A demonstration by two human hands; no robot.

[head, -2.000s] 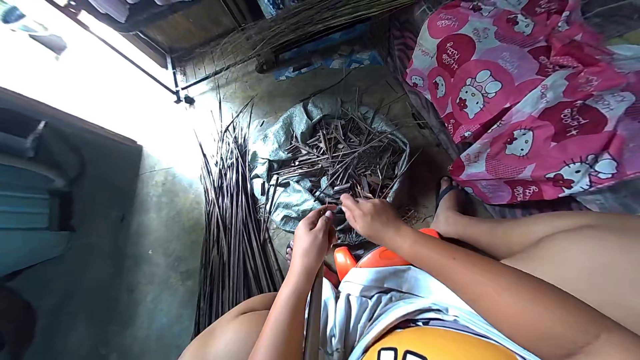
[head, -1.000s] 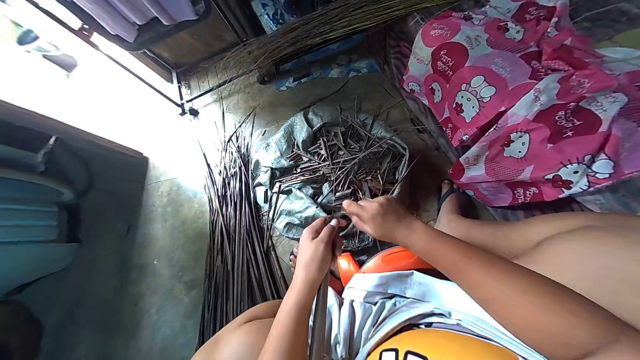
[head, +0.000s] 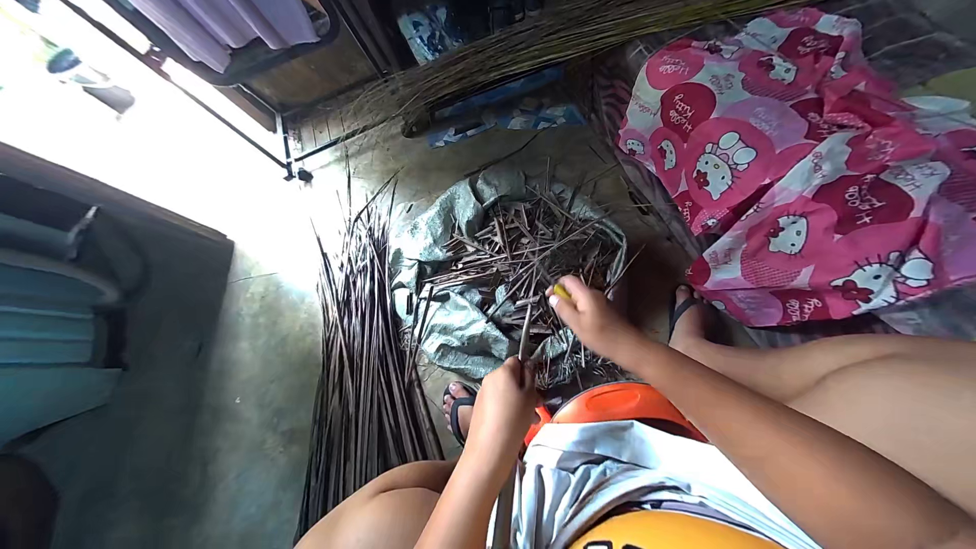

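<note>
My left hand (head: pixel 509 385) is closed around a thin brown leaf rib (head: pixel 526 332), whose tip points up over the sack. Above and to the right, my right hand (head: pixel 583 309) grips a small tool with a yellow handle (head: pixel 562 292); its blade is hard to make out. Beneath both hands lies an open woven plastic sack (head: pixel 461 328) holding a heap of brown plant scraps (head: pixel 526 236). A bundle of long dark ribs (head: pixel 366 381) lies on the floor to the left of the sack.
Pink printed cloth (head: pixel 770 175) spreads at the right. Long thin stalks (head: pixel 488 57) lie across the top. An orange plastic object (head: pixel 625 404) is between my legs. A blue-green object (head: pixel 46 328) stands at the left, and a metal frame (head: pixel 288 152) at upper left.
My right hand has moved away from my left, up and to the right, and the yellow handle now shows in it. Earlier the two hands were close together.
</note>
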